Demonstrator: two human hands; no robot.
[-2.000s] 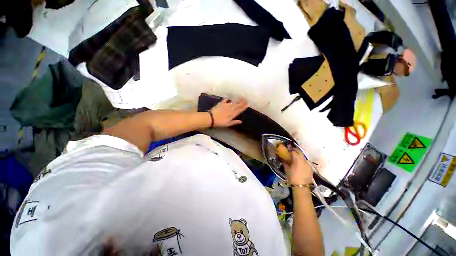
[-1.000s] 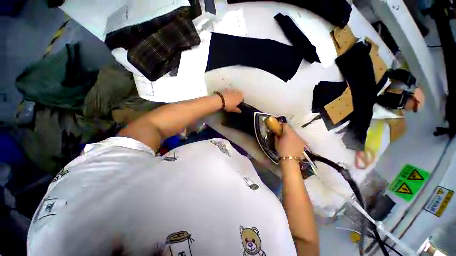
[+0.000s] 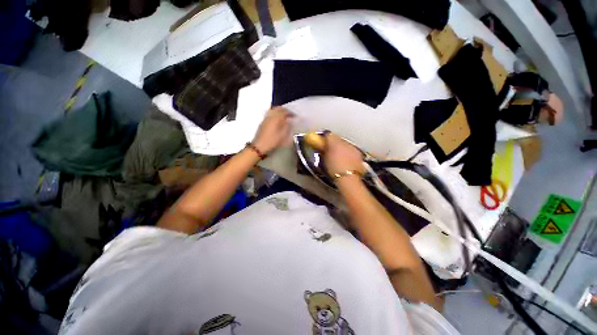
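Note:
My right hand (image 3: 343, 157) is closed on the tan wooden handle of the silver-edged iron (image 3: 306, 156). The iron stands at the left end of a dark curved cloth strip (image 3: 407, 204) on the white table near my body. Hose, cable and my right forearm cross over part of the strip. My left hand (image 3: 273, 131) is blurred, left of the iron and apart from it. Its fingers point toward the wide black piece, and whether they hold anything cannot be told.
The wide black piece (image 3: 330, 80) lies beyond my hands. Plaid pieces (image 3: 216, 88) lie on white paper at left. At right are black pieces (image 3: 481, 118), brown card (image 3: 452, 134) and red-orange scissors (image 3: 492, 195). Green and grey cloth heaps hang at left.
The iron and my right hand have moved left along the strip to its left end. My left hand has left the strip's end and moved left, away from the iron.

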